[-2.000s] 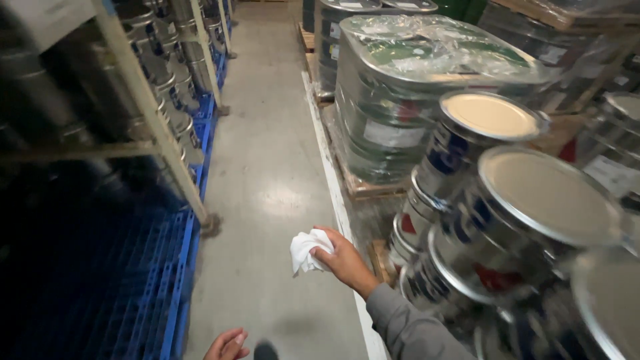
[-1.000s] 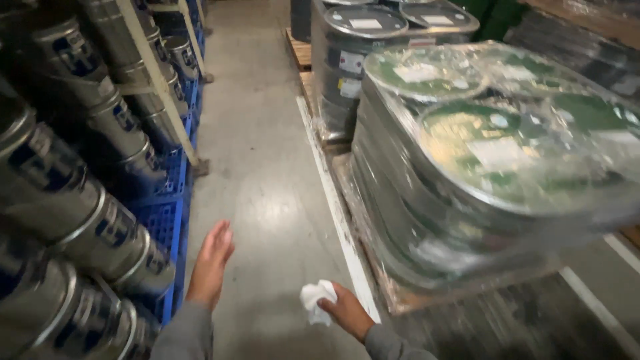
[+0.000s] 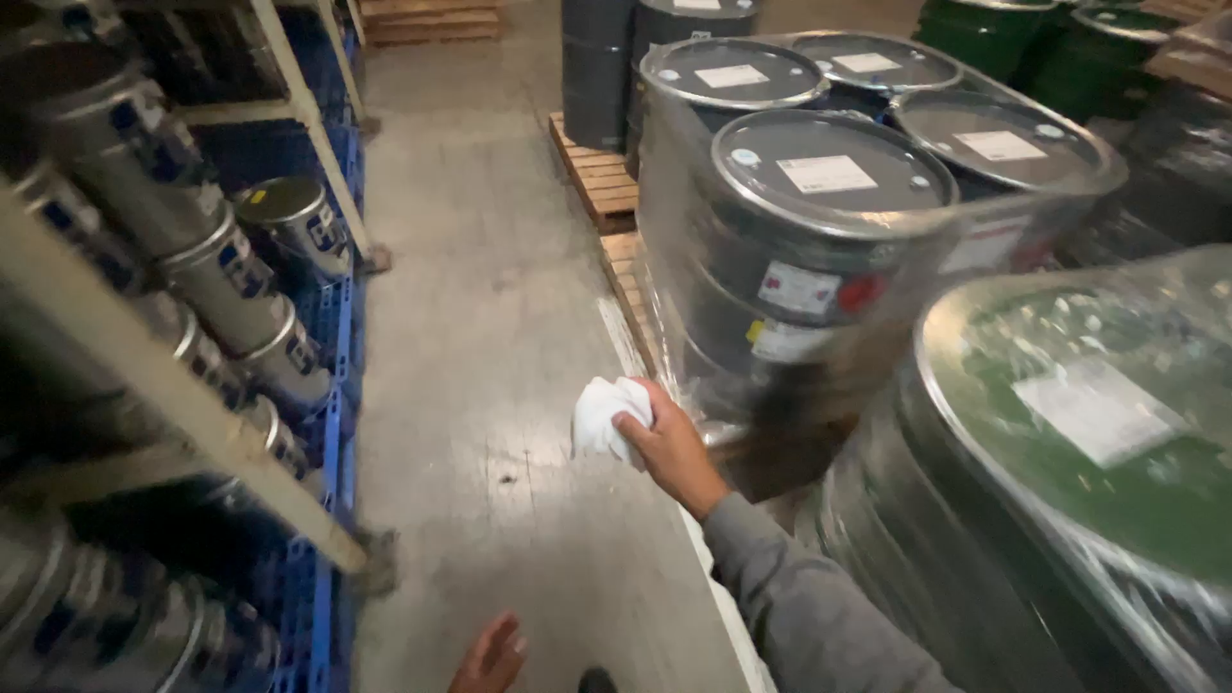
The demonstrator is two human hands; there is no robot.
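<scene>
A crumpled white cloth or paper wipe [image 3: 608, 420] is gripped in my right hand [image 3: 666, 445], held out over the concrete aisle floor [image 3: 462, 327]. Near the bottom edge is my left hand [image 3: 491, 657], its fingers partly spread and nothing seen in it. Part of a dark shoe [image 3: 597, 680] shows beside it. To the right of my right hand stand dark steel drums [image 3: 770, 289] wrapped in clear film, with papers on their lids. Closer on the right is a film-wrapped green-topped drum [image 3: 1136, 481].
Metal pails [image 3: 197, 202] are stacked on the left, among cream rack posts [image 3: 318, 144] and blue pallets [image 3: 339, 385]. A wooden pallet [image 3: 597, 173] edges the aisle under drums on the right. More wooden pallets [image 3: 433, 19] lie at the far end. A white line [image 3: 717, 587] marks the floor.
The view has moved along the aisle, and the dark drums are now nearer. My left hand, raised one second ago, is lower in view. The white wipe stays in my right hand.
</scene>
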